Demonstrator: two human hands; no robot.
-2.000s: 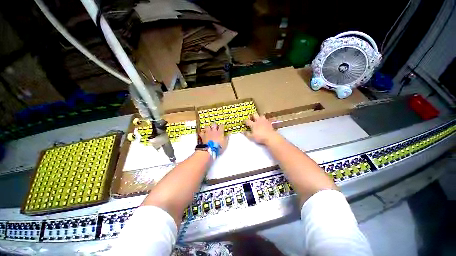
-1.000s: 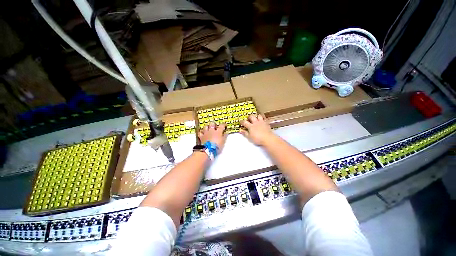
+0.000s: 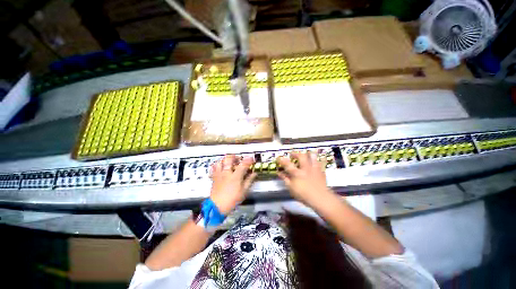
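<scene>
My left hand (image 3: 231, 179) and my right hand (image 3: 302, 172) are at the near edge of the line. A short row of yellow transformers (image 3: 265, 167) sits between their fingertips, and the hands close on its two ends. The PCB panels (image 3: 144, 173) lie along the line behind and beside the hands. Panels to the left show no yellow blocks; the panel at the right (image 3: 382, 153) is filled with them. The fingers hide part of the panel in front of me.
Beyond the line are a full left tray (image 3: 130, 119), a middle tray (image 3: 229, 131) under the plastic-wrapped dispenser (image 3: 240, 86), and a right-hand tray (image 3: 319, 107) with yellow rows at its far end. A fan (image 3: 457, 29) stands at the far right.
Both hands have come back from the right-hand tray to the line, now with a row of transformers between them. The view has tilted down and shifted left.
</scene>
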